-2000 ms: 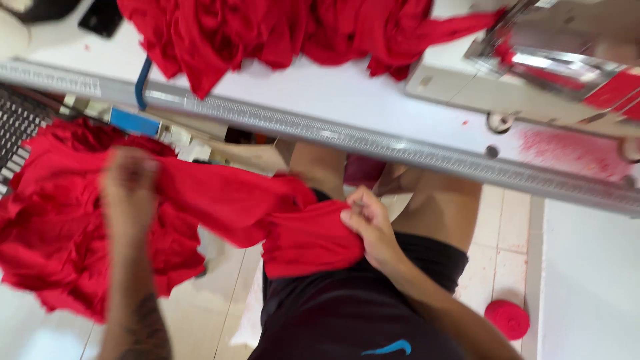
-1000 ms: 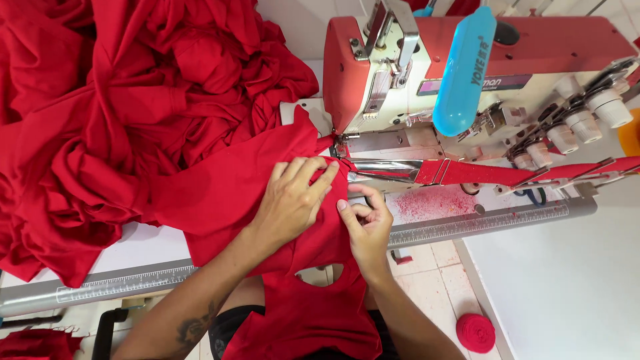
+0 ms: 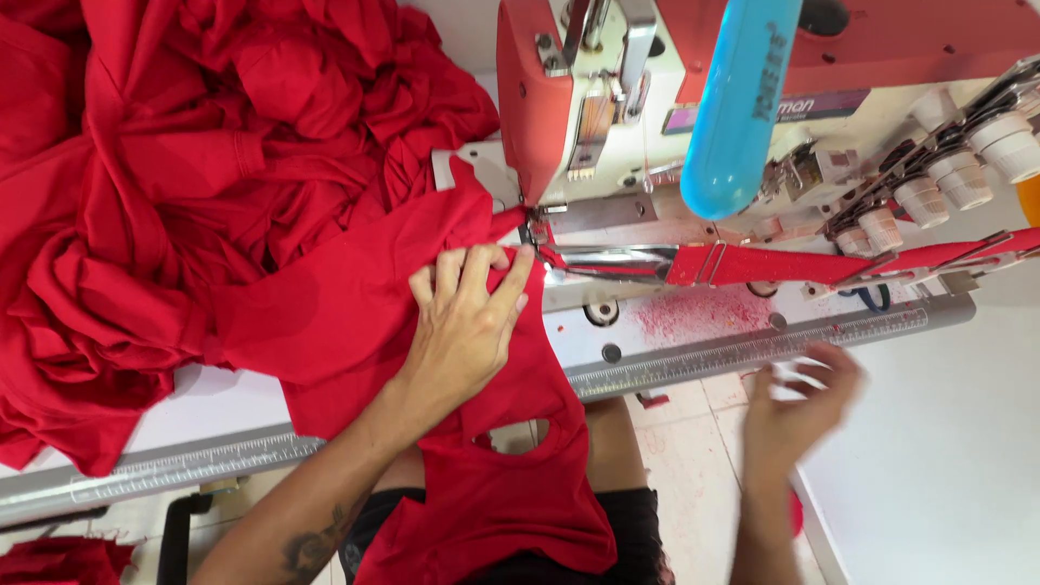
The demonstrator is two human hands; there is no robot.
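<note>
My left hand (image 3: 467,325) presses flat on a red fabric garment (image 3: 520,366), its fingertips close to the presser foot (image 3: 536,227) of an industrial sewing machine (image 3: 601,106). The garment hangs over the table edge onto my lap and has an oval opening in it. A red fabric strip (image 3: 747,264) runs from the right into a metal binder folder (image 3: 617,258) beside the foot. My right hand (image 3: 800,398), blurred, is in the air right of the garment, past the table edge, fingers curled apart and holding nothing visible.
A large heap of red fabric (image 3: 187,179) covers the table's left side. A ruler-marked edge (image 3: 674,366) runs along the front. A light blue object (image 3: 735,114) hangs before the machine, left of white tension knobs (image 3: 959,175). Red lint (image 3: 699,313) lies on the table.
My right hand has left the garment beside the folder and moved right, past the table edge. My left hand stays on the fabric near the presser foot. The view has shifted strongly since the first frame.
</note>
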